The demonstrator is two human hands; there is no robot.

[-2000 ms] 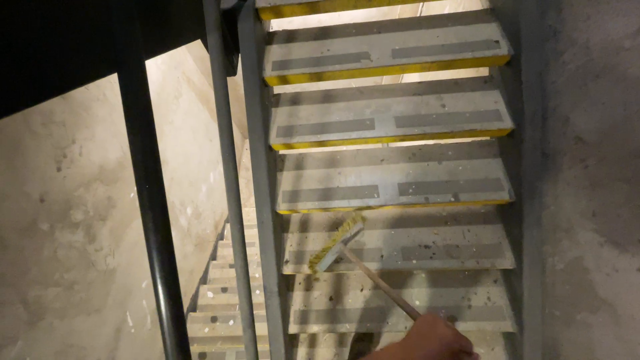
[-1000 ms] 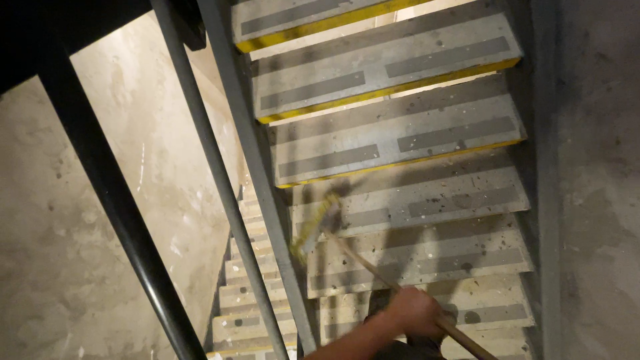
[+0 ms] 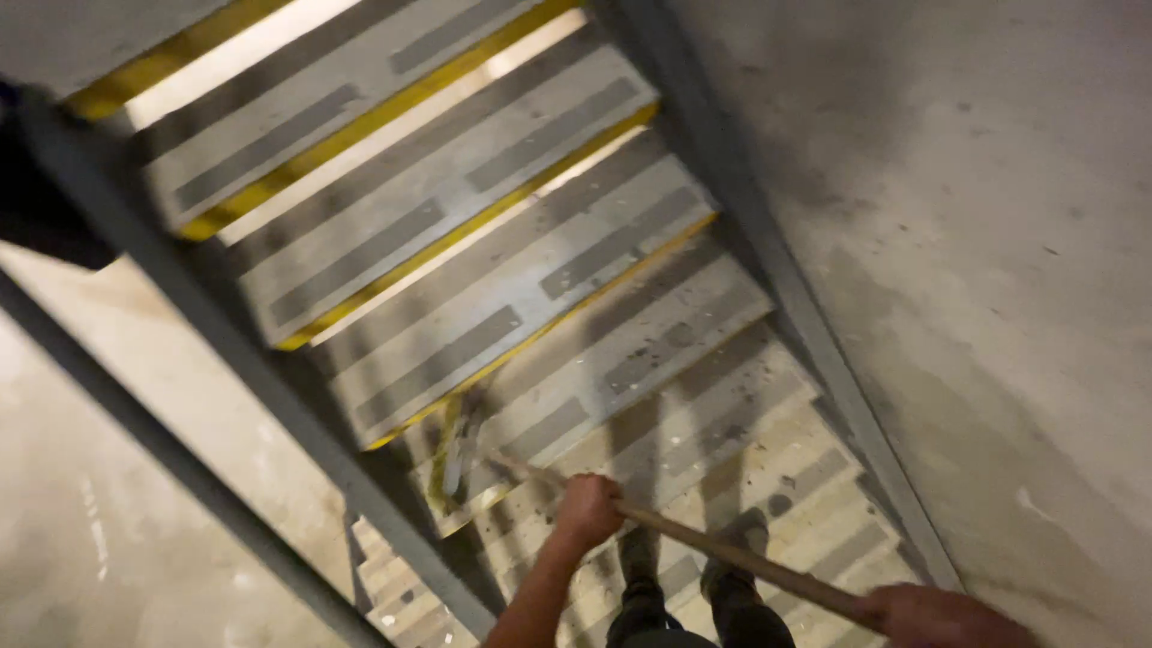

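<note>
A push broom with yellow bristles (image 3: pixel 453 454) rests at the left end of a stair tread, below the last yellow-edged step. Its long wooden handle (image 3: pixel 738 560) runs down to the right. My left hand (image 3: pixel 589 508) grips the handle partway along, nearer the broom head. Around the handle's upper end at the bottom right is my right hand (image 3: pixel 945 616), blurred and partly cut off by the frame. Dark specks of debris (image 3: pixel 675 337) lie scattered on the treads about the broom.
Steel stringers (image 3: pixel 810 310) flank the stairs, with a rough wall on the right. Beyond the left stringer runs a dark railing (image 3: pixel 171 441), and a lower flight (image 3: pixel 405 594) shows below. My shoes (image 3: pixel 738 540) stand on a tread. Gaps lie between the upper steps.
The view has tilted. The broom head is now at the tread's left end against the stringer; two seconds ago it was farther in. Both hands now show on the handle.
</note>
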